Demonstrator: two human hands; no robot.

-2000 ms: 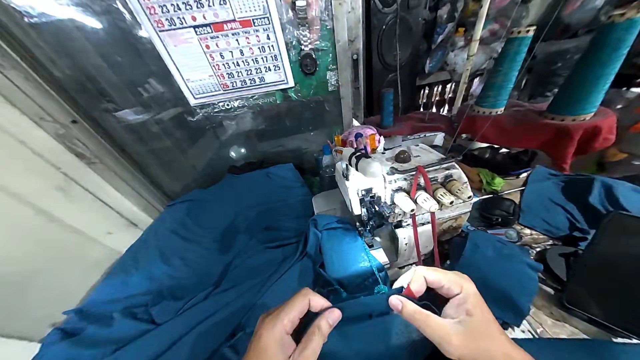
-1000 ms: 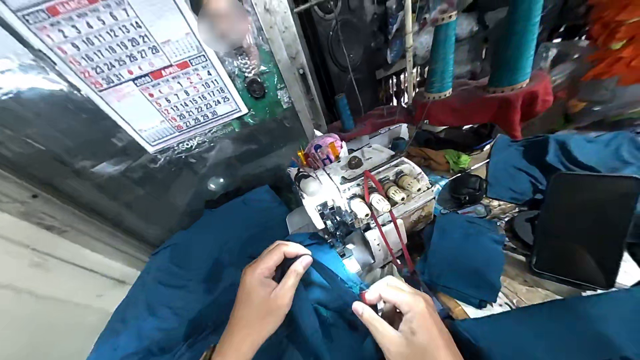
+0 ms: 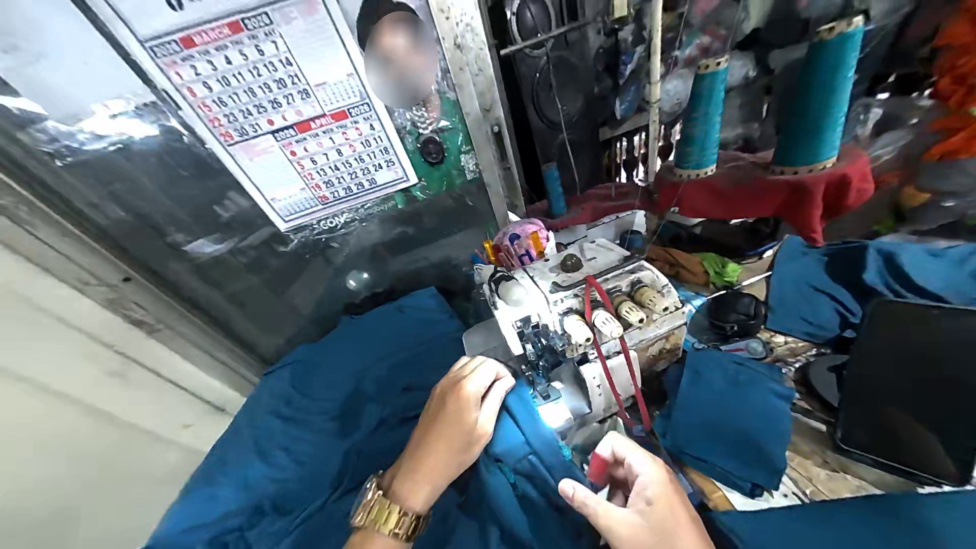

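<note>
Blue fabric [image 3: 343,412] spreads from the left side across to the front of a white serger sewing machine [image 3: 610,305]. My left hand [image 3: 457,419], with a gold watch at its wrist, grips an edge of this cloth just left of the presser foot [image 3: 543,374]. A serged edge with teal thread runs down the fabric between my hands. My right hand [image 3: 637,488] is at the right of that edge, fingers curled, with something small and red [image 3: 598,467] at the fingertips; whether it also holds cloth is unclear. A red ribbon loop [image 3: 606,358] hangs over the machine's tension dials.
Folded blue fabric pieces [image 3: 728,419] lie right of the machine, beside a black tablet-like device [image 3: 907,389]. Teal thread cones [image 3: 701,118] stand behind on a red cloth [image 3: 762,191]. A wall calendar [image 3: 282,99] hangs at the upper left. More blue fabric [image 3: 877,282] lies at the right.
My left hand has moved up along the cloth, close to the presser foot, from lower down near my right hand. My right hand has come away from the fabric edge it pinched. The view has turned.
</note>
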